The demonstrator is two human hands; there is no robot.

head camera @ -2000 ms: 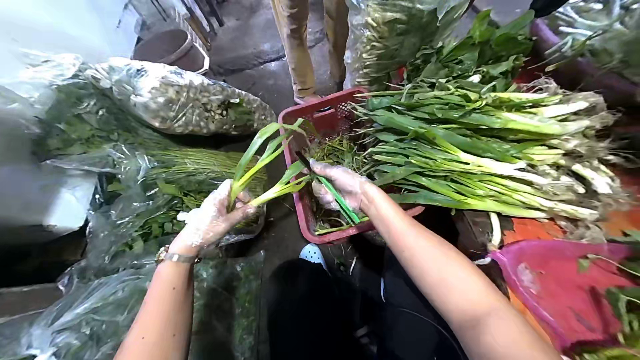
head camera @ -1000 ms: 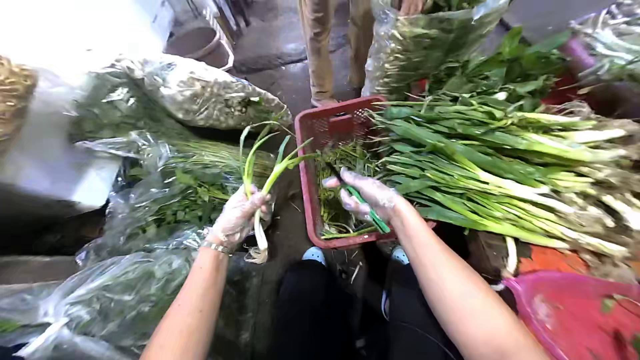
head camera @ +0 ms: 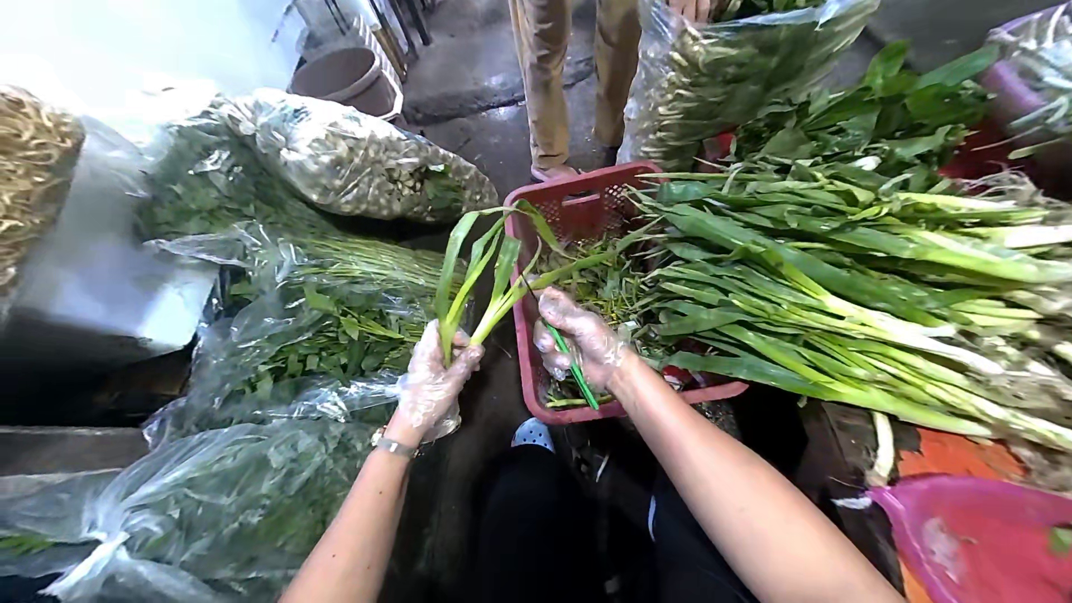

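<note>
My left hand point(head camera: 437, 377), in a clear plastic glove, grips leafy green stalks point(head camera: 494, 311) that look like leeks or large scallions. Their leaves fan upward and toward the basket's left rim. My right hand point(head camera: 579, 339), gloved too, is closed around a green-handled knife point(head camera: 571, 365); its thin dark blade lies close to the stalks, and whether it touches them is unclear. Below and behind my right hand stands a red plastic basket point(head camera: 529, 368) holding cut green trimmings point(head camera: 607, 280). A large pile of the long stalks point(head camera: 804, 285) with white, rooted ends lies to the right.
Plastic bags of greens point(head camera: 318, 335) and a bag of pale vegetables point(head camera: 360, 159) line the left. Another person's legs point(head camera: 544, 84) stand behind the basket, beside an upright bag point(head camera: 729, 84). A grey bucket point(head camera: 339, 79) is at the back; a pink plastic container point(head camera: 988, 536) sits lower right.
One second ago the held stalks hung with a white root end below my left hand; now that end does not show. My right hand has brought the knife closer to the stalks.
</note>
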